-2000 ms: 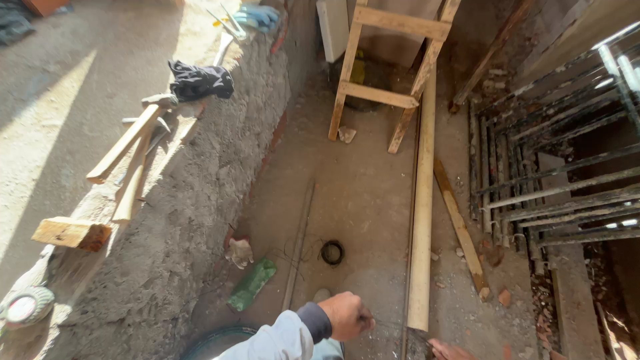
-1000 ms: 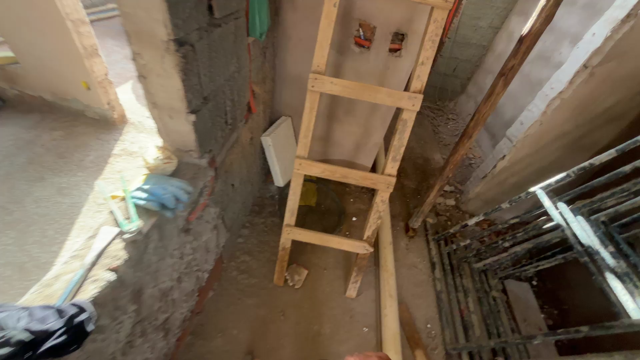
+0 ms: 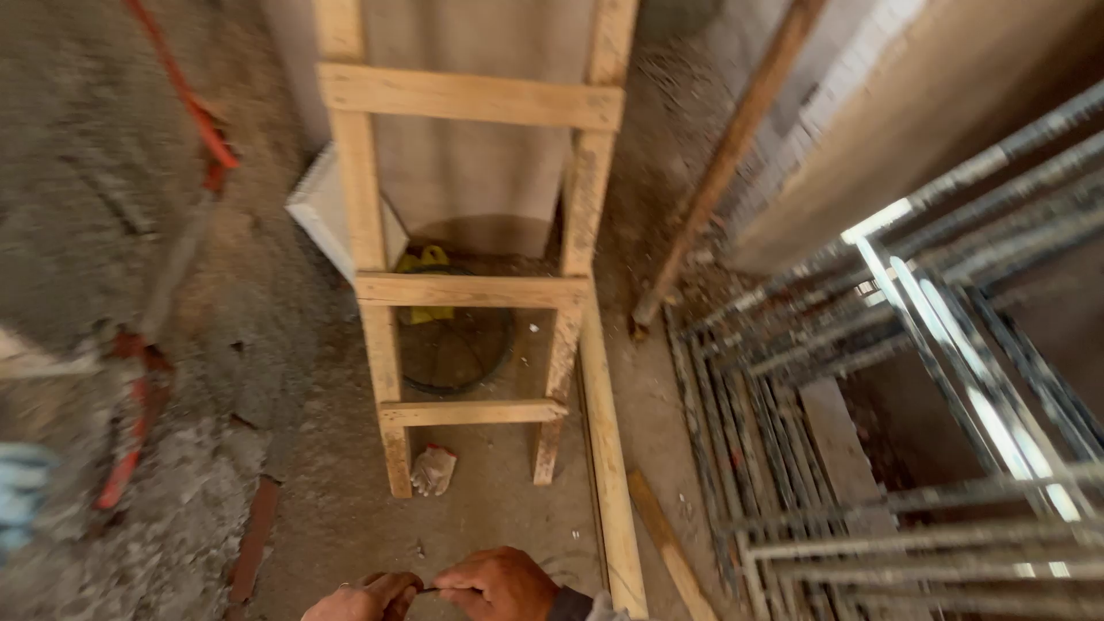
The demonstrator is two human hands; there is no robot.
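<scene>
At the bottom edge of the head view, my left hand [image 3: 366,597] and my right hand [image 3: 500,582] are close together. A short, thin dark piece [image 3: 428,591], perhaps wire, spans the small gap between them, pinched by the fingers of both. Its full length is hidden. Beyond the hands stands a wooden ladder [image 3: 473,291] with nailed rungs, in front of a plastered wall. A crumpled work glove [image 3: 433,470] lies by the foot of its left rail. A long pale wooden pole [image 3: 611,466] lies on the floor to the right of my right hand.
Metal scaffold frames [image 3: 862,548] are stacked on the right. A wooden prop [image 3: 733,155] slants behind them. A rough masonry wall [image 3: 198,457] with orange conduit [image 3: 125,457] runs along the left, with a blue glove [image 3: 21,496] on it. A short board [image 3: 668,543] lies beside the pole.
The view has swung up toward the ladder. Two seconds ago my right hand was near the pole's end and my left hand apart from it; now both are close together on the thin piece.
</scene>
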